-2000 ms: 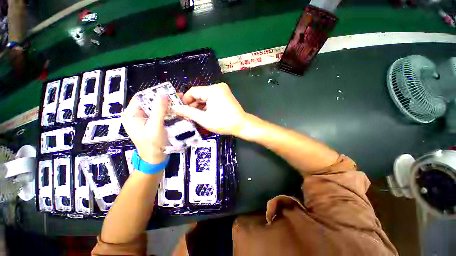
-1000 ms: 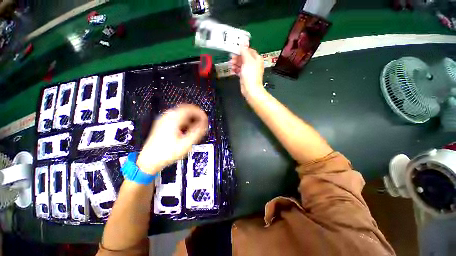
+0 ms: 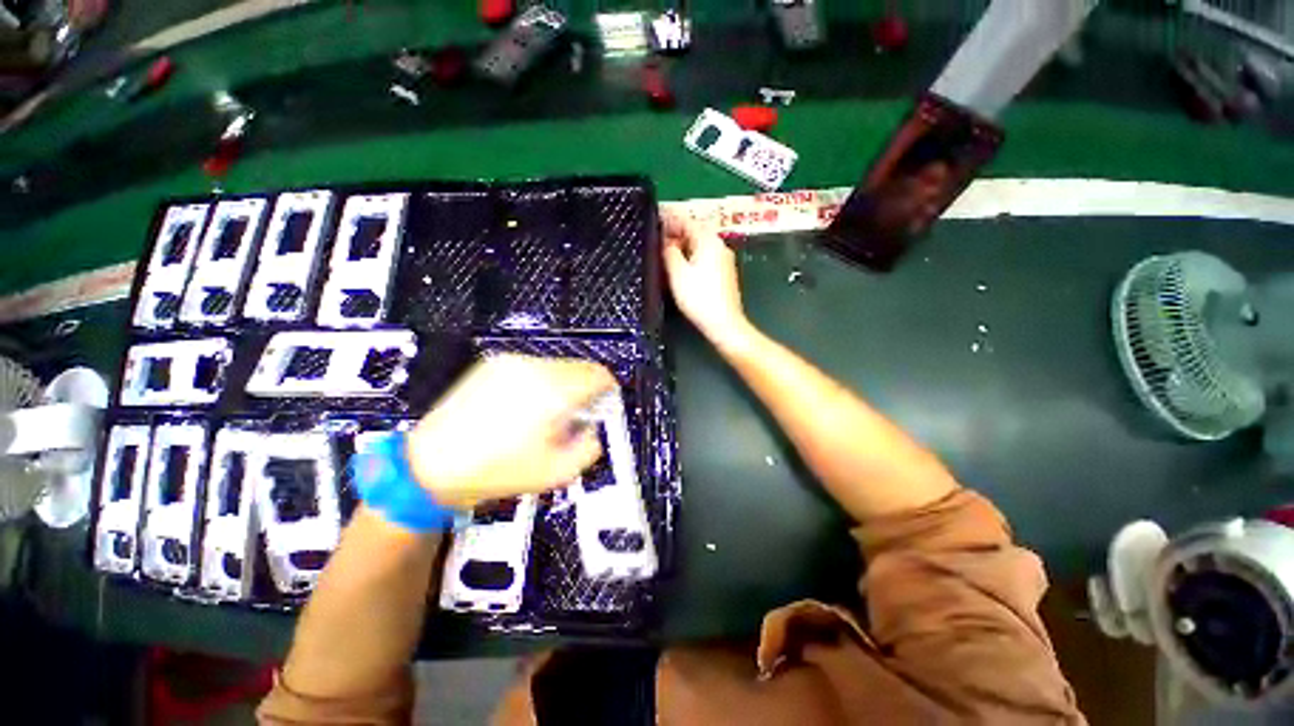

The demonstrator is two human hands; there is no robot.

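The black blister tray (image 3: pixel 490 291) lies on the dark green bench with several white-silver housings in its pockets. My left hand (image 3: pixel 514 433), with a blue wristband, is over the lower right of the tray. Its fingers pinch the top end of a housing (image 3: pixel 616 511), which is tilted in its pocket. My right hand (image 3: pixel 703 281) is at the tray's upper right edge, fingers curled; no part shows in it. Another housing (image 3: pixel 741 149) lies on the green conveyor beside a small red part (image 3: pixel 755 118).
A dark reddish display (image 3: pixel 913 182) leans at a metal post behind the bench. A green fan (image 3: pixel 1189 345) stands at the right, with white fans at both sides (image 3: pixel 61 445). Housings and red pieces lie on the conveyor belt (image 3: pixel 568 139).
The housing from my right hand now lies on the conveyor, and that hand has drawn back to the tray edge. My left hand has taken hold of the rightmost lower housing, which has tilted.
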